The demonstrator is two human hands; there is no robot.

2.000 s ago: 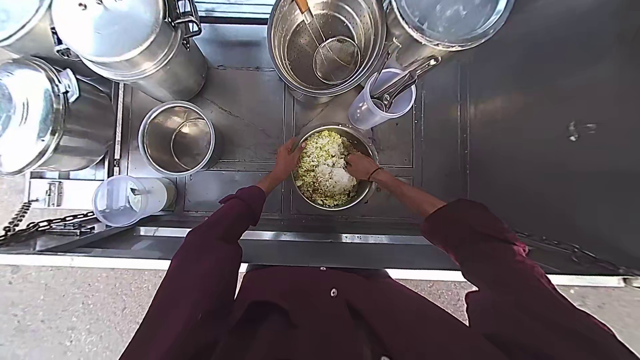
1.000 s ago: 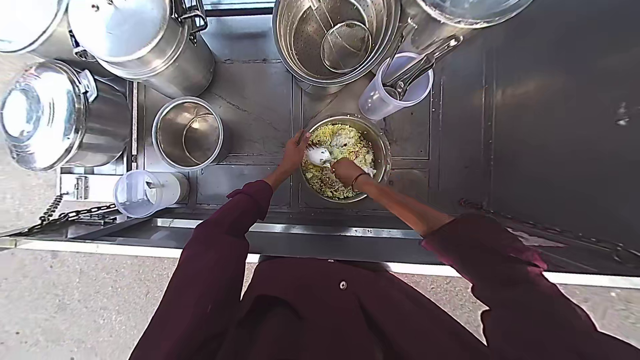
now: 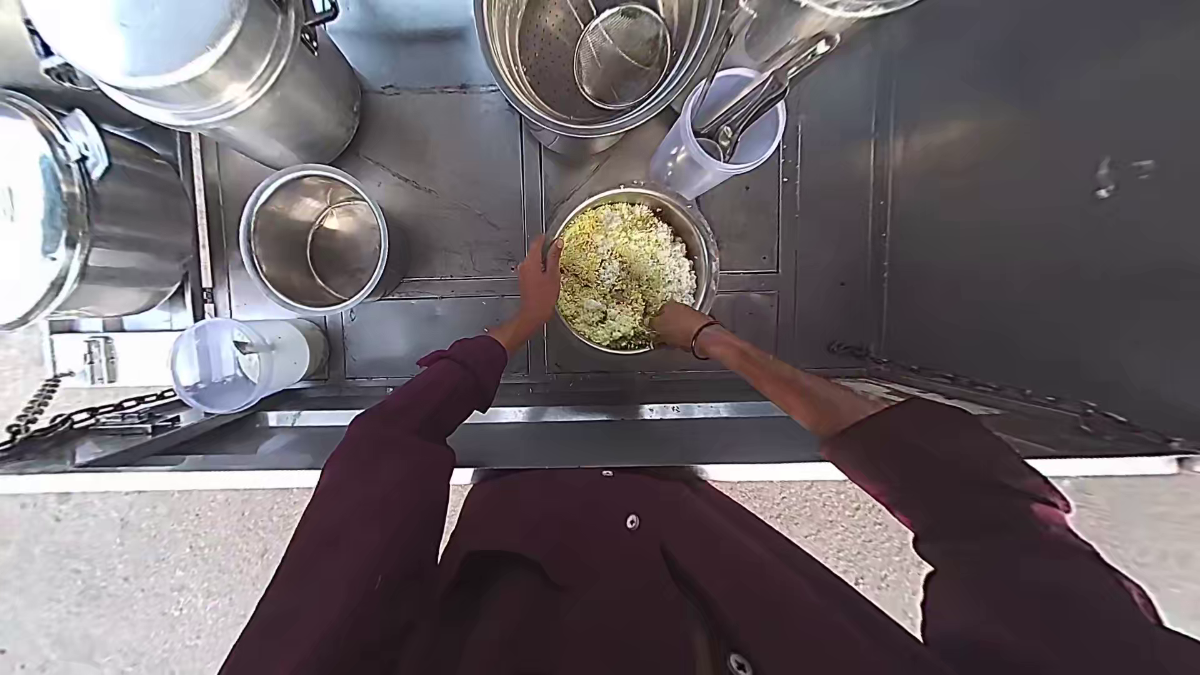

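Observation:
A round steel bowl (image 3: 705,246) on the metal counter holds a finely chopped, yellow-green and white food mix (image 3: 623,272). My left hand (image 3: 540,283) grips the bowl's left rim, the thumb along the inner side. At the lower right of the bowl, my right hand (image 3: 677,326) is down in the mix, its fingertips hidden, so whether it holds any is not clear. Right behind the bowl stands a translucent plastic jug (image 3: 673,159) with metal tongs (image 3: 750,112) and other metal utensils in it.
A large steel pot (image 3: 506,70) holds a perforated insert and a wire strainer (image 3: 622,54). An open steel pot (image 3: 314,239) stands to the left, a plastic container (image 3: 220,366) near the front edge. Lidded steel pots (image 3: 141,225) are at far left. Chains (image 3: 122,408) hang by the metal ledge.
One second ago a white clump or scoop-like thing showed between my hands over the bowl; it is not seen now. My right hand has moved to the bowl's lower right, and my left remains at the rim.

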